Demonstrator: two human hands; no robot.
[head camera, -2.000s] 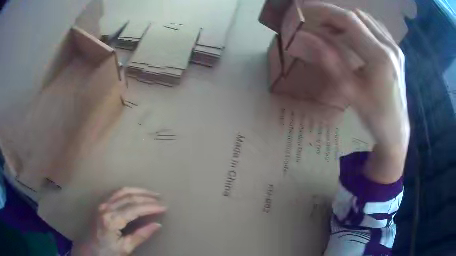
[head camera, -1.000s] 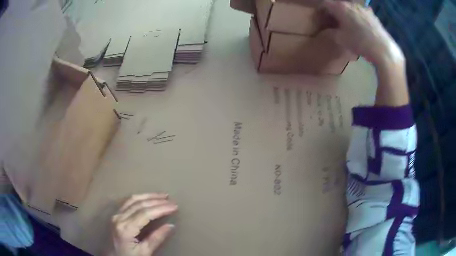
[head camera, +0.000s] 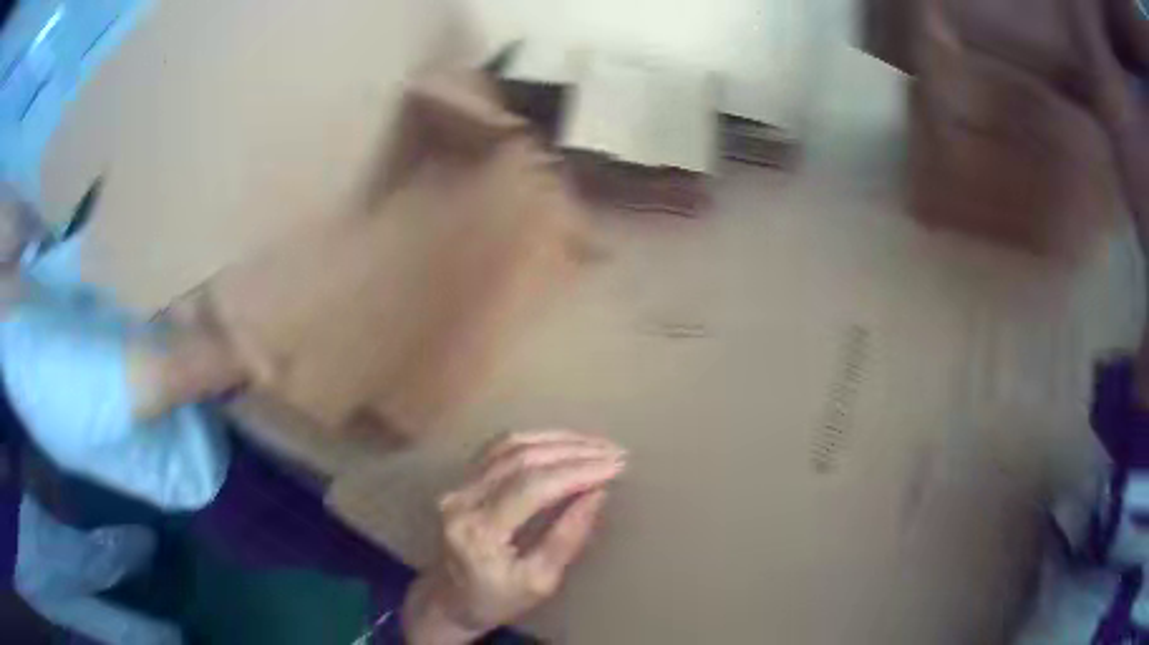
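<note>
The view is blurred. My left hand (head camera: 529, 529) is over the printed carton sheet (head camera: 756, 504) at the lower middle, empty, thumb and fingers curved with a gap between them. Finished brown boxes (head camera: 989, 176) stand at the upper right. My right sleeve (head camera: 1121, 416) shows at the right edge. A blurred part of my right arm or hand runs up beside the boxes; its fingers cannot be made out. A neighbouring open box (head camera: 479, 290) lies left of centre with its large lid flap.
Layered flat box blanks (head camera: 643, 120) lie at the far side. A person in light blue (head camera: 114, 391) is at the left, an arm reaching to the neighbouring open box. Green floor (head camera: 265, 605) shows at the lower left.
The view has swung left, so the boxes and sheet sit farther right and more of the other person shows. My right hand has slid towards the right edge. My left hand stays empty.
</note>
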